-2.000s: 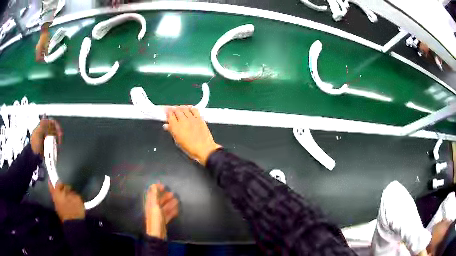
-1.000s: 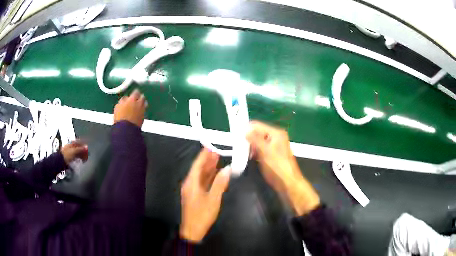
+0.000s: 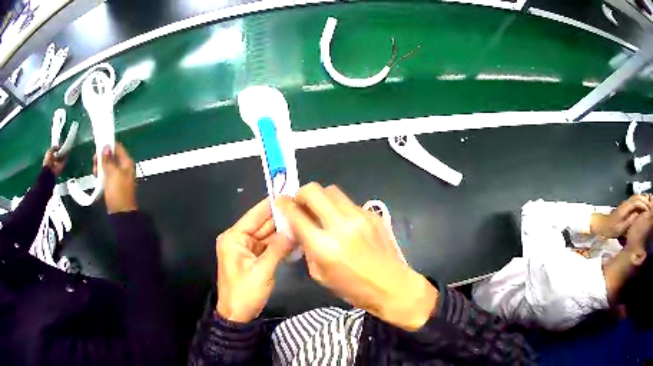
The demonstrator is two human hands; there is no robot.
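A white body shell [image 3: 252,107] is held upright in front of me, its wide rounded end pointing away over the belt's near rail. A bright blue battery [image 3: 272,146] lies inside the open shell, with thin wires below it. My left hand [image 3: 250,261] grips the narrow lower part from the left. My right hand [image 3: 351,250] is on the same narrow part from the right, its fingers at the wires. My fingers hide much of the shell's lower end.
A curved arm [image 3: 351,80] with wires lies on the green belt [image 3: 458,57]. A shell cover [image 3: 429,163] and another shell [image 3: 378,209] lie on the black bench. A person at left holds a white unit [image 3: 100,107]. A person in white [image 3: 551,250] sits at right.
The open shell with the blue battery is now steady between both my hands, turned wide end away. The neighbour at left now holds up a white unit.
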